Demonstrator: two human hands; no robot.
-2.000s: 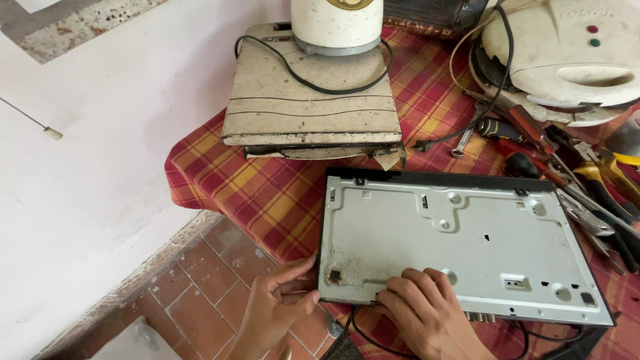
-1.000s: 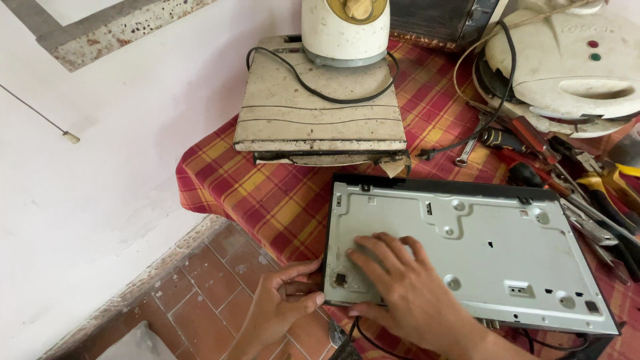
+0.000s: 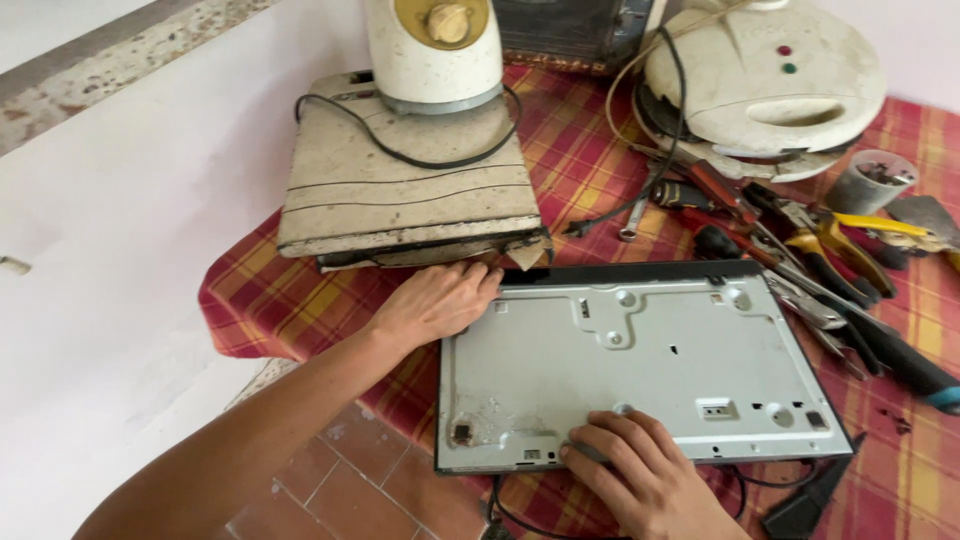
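Note:
A flat electronic device with a grey sheet-metal underside and black edges (image 3: 555,360) lies on the checked tablecloth. At its far left corner, my left hand (image 3: 442,300) rests with the fingers curled over the black edge. My right hand (image 3: 630,465) lies on the near edge, its fingertips on the metal panel. A black cable (image 3: 517,517) and a black plug or adapter (image 3: 802,502) show beyond the near side. Whether the fingers grip the device or only touch it is hard to tell.
Behind stands a worn cream appliance (image 3: 412,187) with a white juicer-like machine (image 3: 435,67) on top. A sandwich maker (image 3: 765,82) is at the back right. Pliers (image 3: 840,255), screwdrivers (image 3: 720,187), a wrench (image 3: 634,217) and a cup of screws (image 3: 862,187) lie right. A wall (image 3: 135,247) borders the left.
My left hand has moved from the device's near left corner to its far left corner. My right hand has shifted from the panel toward the near edge.

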